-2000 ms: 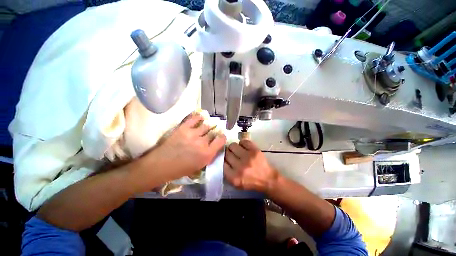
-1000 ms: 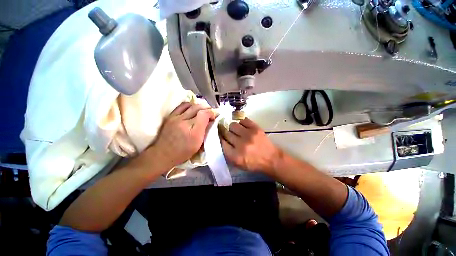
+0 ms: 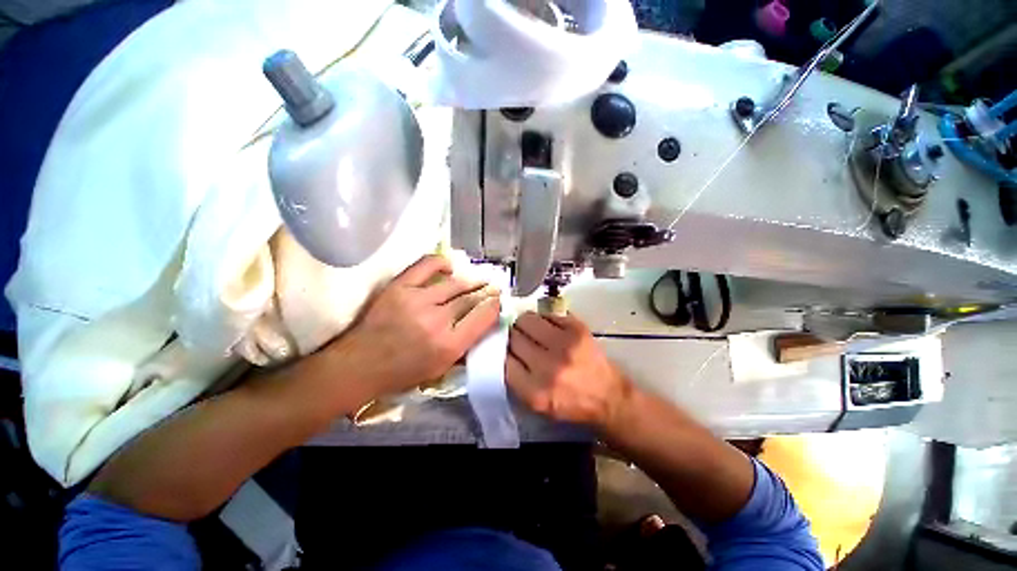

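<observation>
The cream fabric (image 3: pixel 123 234) lies in a big bunched pile left of the needle. The white tape (image 3: pixel 491 385) runs from between my hands down over the table's front edge. The presser foot and needle (image 3: pixel 554 287) are just beyond my right fingertips, with a brassy piece beside them. My left hand (image 3: pixel 418 323) holds the fabric and the tape's left side at the needle, fingers bent. My right hand (image 3: pixel 561 366) is on the tape's right side, fingers curled with fingertips close to the presser foot. What its fingertips pinch is hidden.
The sewing machine arm (image 3: pixel 769 201) spans the right. The grey lamp (image 3: pixel 348 167) hangs over the fabric. A white tape roll (image 3: pixel 530 50) sits atop the head. Black scissors (image 3: pixel 691 300) lie under the arm. A wooden-handled tool (image 3: pixel 807 347) and a parts tray (image 3: pixel 881 379) are at right.
The view shifted toward the machine and back. Both hands stay at the needle on the fabric and tape; the tape's hanging end now slants slightly right compared with the earliest frame.
</observation>
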